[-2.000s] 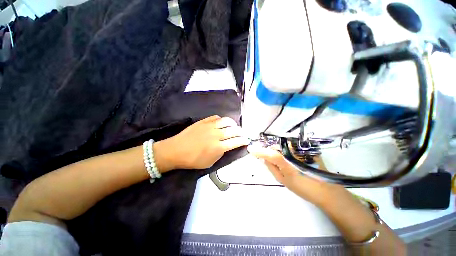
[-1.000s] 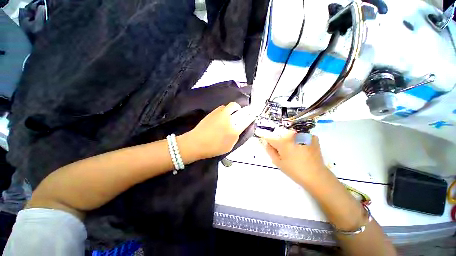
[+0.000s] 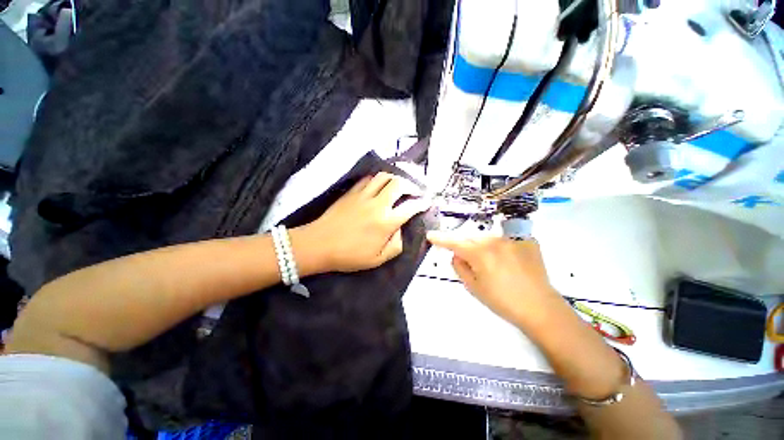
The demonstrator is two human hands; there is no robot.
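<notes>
A dark garment (image 3: 327,344) lies spread left of the sewing machine and hangs over the table's front edge. Its edge runs to the presser foot (image 3: 468,191) under the white machine head (image 3: 507,51). My left hand (image 3: 365,225) presses on the cloth just left of the foot, fingers spread a little. My right hand (image 3: 503,271) is just in front of the foot, its fingertips at the cloth's edge near the needle. Glare hides the needle point and whether the right fingers pinch the cloth.
Thread snips (image 3: 606,322) lie beside my right forearm. A black smartphone (image 3: 716,320) lies to their right, with yellow and red scissors handles (image 3: 776,325) at the far right edge. A ruled measuring strip (image 3: 490,387) runs along the table front. A blue basket (image 3: 202,430) shows at lower left.
The cloth's edge under my left hand has swung and shifted, baring more white table behind it. My left hand has moved slightly left, its fingers more spread. My right hand has moved slightly back from the foot.
</notes>
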